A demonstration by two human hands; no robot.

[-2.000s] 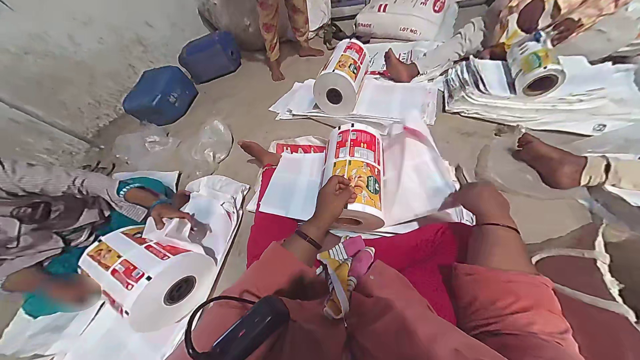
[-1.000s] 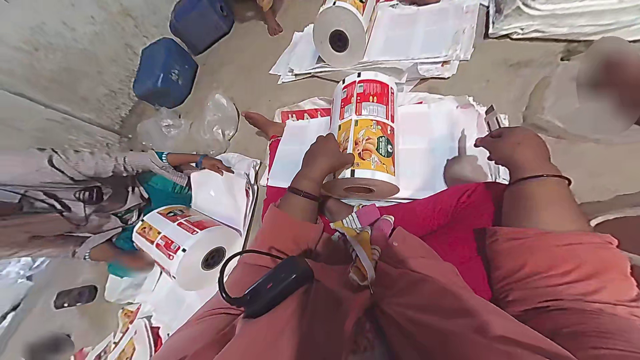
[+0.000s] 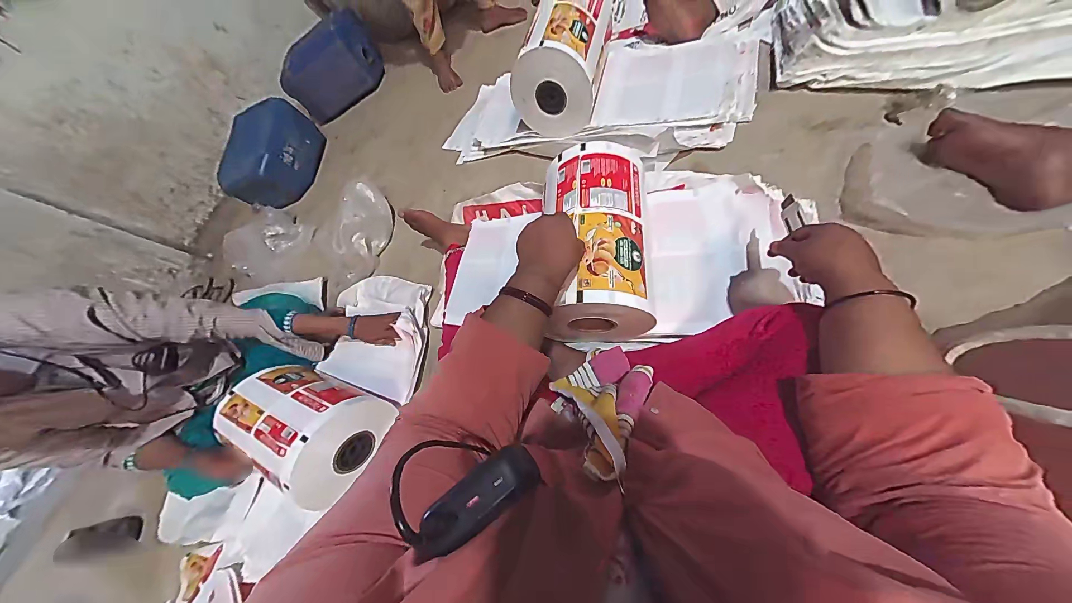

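Note:
A roll of printed packaging film (image 3: 599, 243) in red, yellow and white lies on a pile of white sheets (image 3: 699, 260) before me. My left hand (image 3: 548, 251) rests curled against the left side of the roll; whether its fingers grip anything is hidden. To the right, above the sheets' right edge, my right hand (image 3: 829, 255) pinches a small, thin metal-looking blade or clip (image 3: 791, 213) between thumb and fingers. A shadow of that hand falls on the sheets. Colourful cloth strips (image 3: 603, 402) and a black device with a cord loop (image 3: 477, 502) hang at my front.
At the left a co-worker's hand (image 3: 373, 329) touches white sheets beside another film roll (image 3: 306, 435). A third roll (image 3: 557, 75) lies on sheets ahead. Two blue plastic cans (image 3: 272, 151) and clear plastic bags (image 3: 360, 222) stand left. A person's foot (image 3: 1001, 159) is at the right.
My right hand has come up from near my right knee to the sheets' right edge, with the small item between its fingers. The co-worker's hand at the left has moved. The view has tilted down.

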